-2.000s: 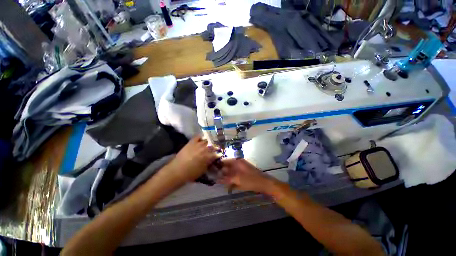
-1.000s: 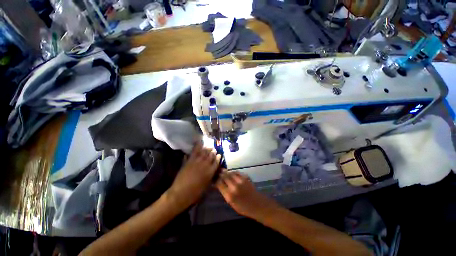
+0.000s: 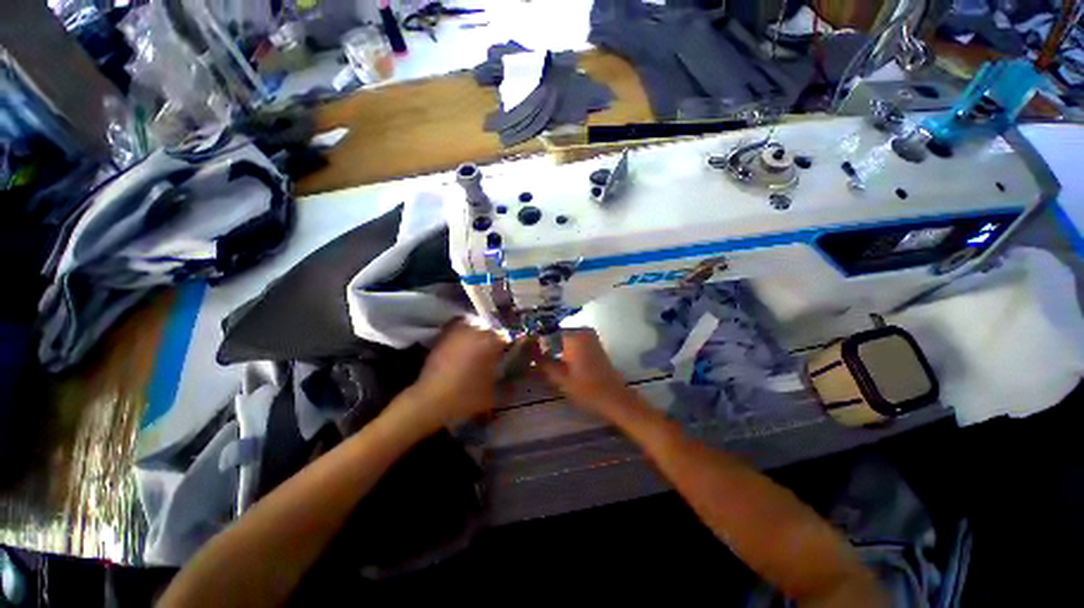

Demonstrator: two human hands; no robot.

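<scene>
The garment in progress [image 3: 303, 285], dark grey with paler inside, lies left of the needle and hangs over the table's front edge. The white sewing machine [image 3: 666, 226] stands above and right of it, its needle area [image 3: 535, 318] lit. My left hand [image 3: 466, 371] is at the cloth just in front of the presser foot, fingers bent onto it. My right hand [image 3: 583, 366] is close beside it, fingertips together at a small part of the cloth. The fingertips and the cloth edge between them are blurred and partly hidden.
A grey and white bundle [image 3: 166, 226] lies at the left. Blue-grey scraps [image 3: 725, 356] lie under the machine arm, beside a tan box with a black rim [image 3: 874, 371]. White cloth [image 3: 1010, 339] is at the far right. Cut grey pieces [image 3: 547, 101] lie on the brown board behind.
My right hand has moved up beside the needle area, and my left hand has shifted slightly. The front part of the garment hangs lower over the edge. The view has shifted a little.
</scene>
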